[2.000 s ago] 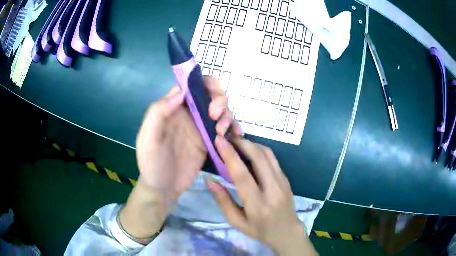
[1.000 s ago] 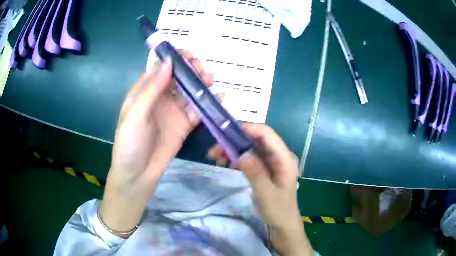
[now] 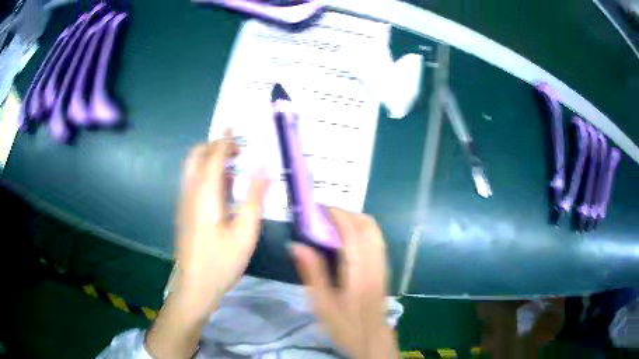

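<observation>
A purple-and-black pen (image 3: 300,172) is held by its wide rear end in my right hand (image 3: 350,270), over the printed sheet (image 3: 336,133). Its black tapered tip points up and away from me. My left hand (image 3: 214,217) is to the left of the pen, fingers apart, holding nothing and not touching the pen. Both hands and the pen are blurred. A crumpled white tissue (image 3: 405,85) lies at the sheet's right edge.
Several pens (image 3: 80,77) lie fanned at the left, and more (image 3: 588,172) lie at the right. Another pen (image 3: 284,14) lies across the sheet's far edge. A utility knife (image 3: 466,144) lies right of the bench seam. A pale rail (image 3: 448,38) borders the far side.
My left hand has let go of the pen and is apart from it. The pen, now only in my right hand, has turned more upright in view. Another pen shows at the far edge.
</observation>
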